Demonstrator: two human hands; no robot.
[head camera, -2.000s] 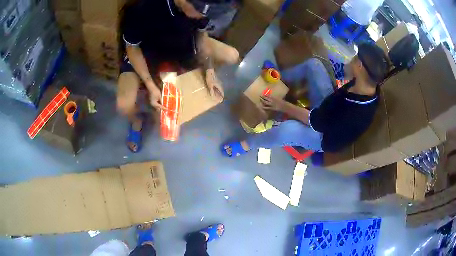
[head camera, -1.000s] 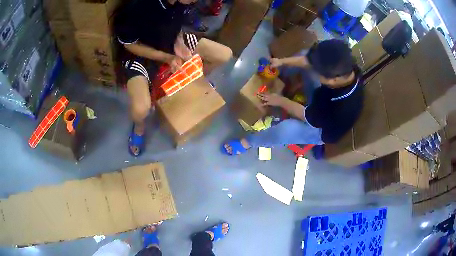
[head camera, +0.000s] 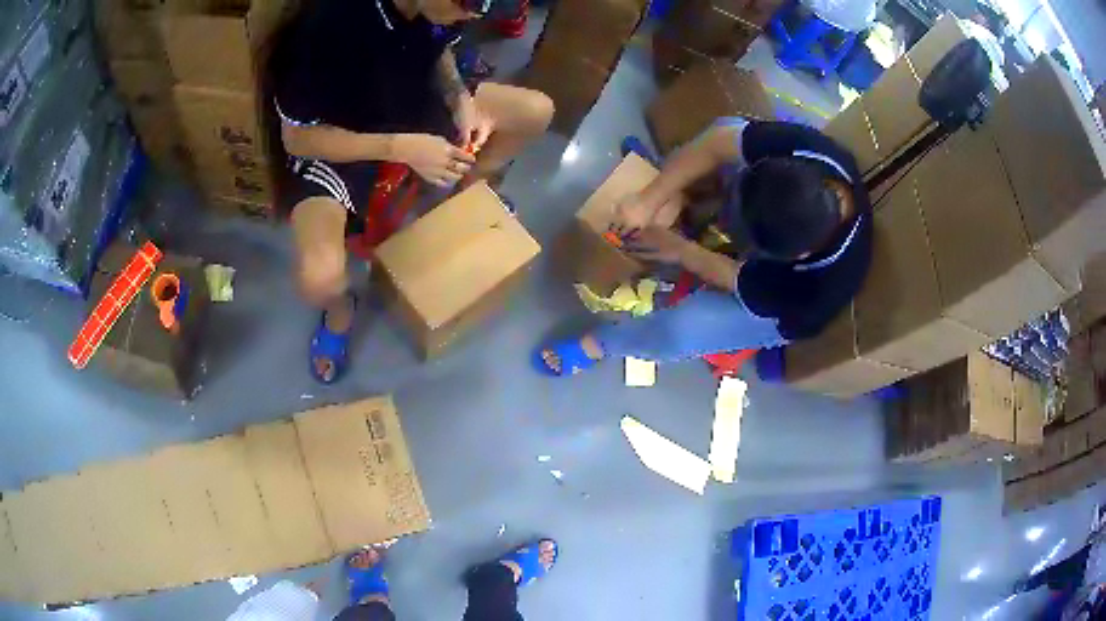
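Note:
Neither of my hands can be made out. A white cloth-like shape (head camera: 277, 603) is cut off by the bottom edge; I cannot tell what it is. A long row of cartons (head camera: 218, 497) lies on the floor at lower left, nearest in front. Beyond it, a closed carton (head camera: 455, 261) stands before a seated person whose hands hold a small orange piece. A second seated person on the right has both hands on a smaller carton (head camera: 619, 194). An orange-red label strip (head camera: 115, 303) and an orange tape roll (head camera: 167, 288) lie on a box at left.
A blue plastic pallet (head camera: 839, 564) lies at bottom right. Pale paper strips (head camera: 727, 431) lie on the floor. Stacked cartons (head camera: 958, 267) stand behind the right person; wrapped loads (head camera: 55, 134) stand at far left. Blue sandals (head camera: 534, 560) show at the bottom edge.
The label sheet the left person held over the carton is gone from view there. That carton was set upright before them. The right person leans forward, both hands now together on the small carton.

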